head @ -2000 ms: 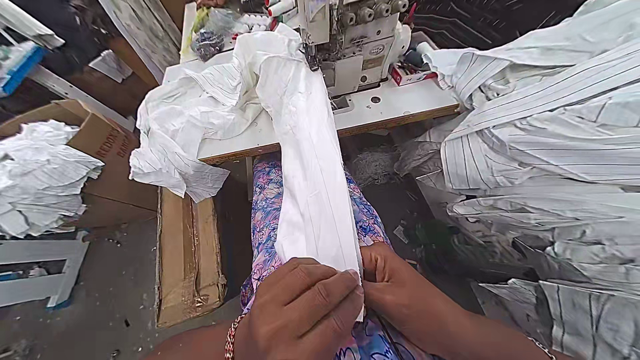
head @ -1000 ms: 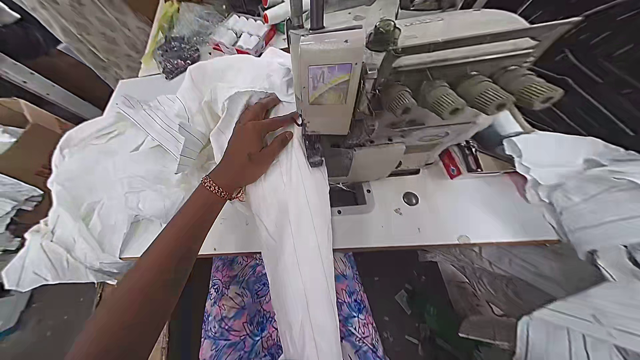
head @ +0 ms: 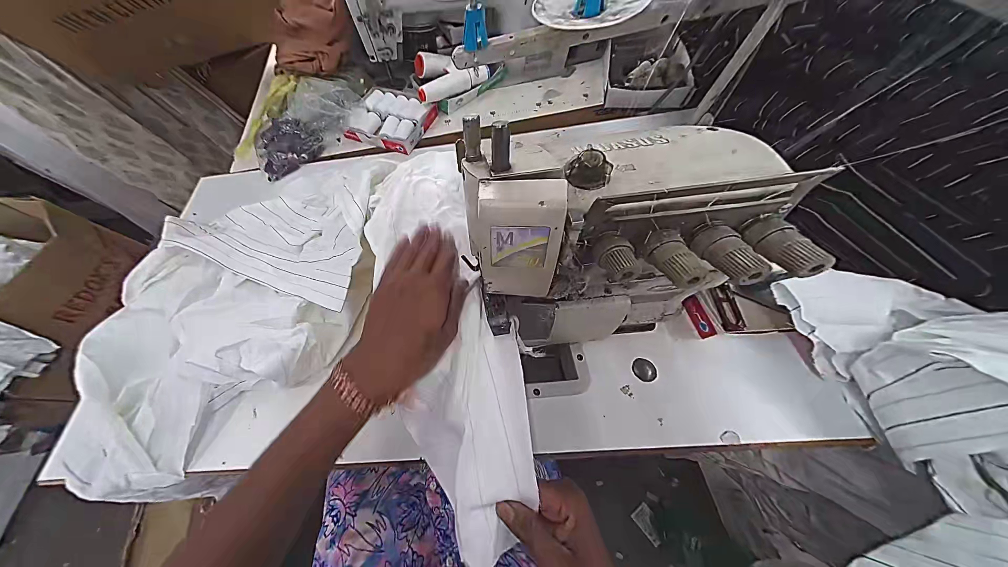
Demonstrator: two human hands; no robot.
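Note:
White striped fabric [head: 484,409] runs from beside the needle area of an overlock sewing machine [head: 520,236] down over the table edge. My left hand [head: 413,307], slightly blurred, lies flat on the cloth just left of the machine head, fingers pointing away from me. Below the table's front edge, my right hand [head: 551,520] pinches the hanging cloth's right edge between thumb and fingers. More of the white cloth [head: 236,315] lies bunched on the left of the table, a striped part folded on top.
A small red box [head: 699,316] is behind the machine bed at right. Striped cloth [head: 921,378] is heaped at the far right. Beyond the machine are boxed thread spools [head: 390,118] and a plastic bag [head: 315,106]. A cardboard box [head: 71,291] stands at left.
Two seconds ago both hands held the cloth's near end over the lap. The left hand has since moved up beside the machine head. My right hand, unseen one second ago, is in view again.

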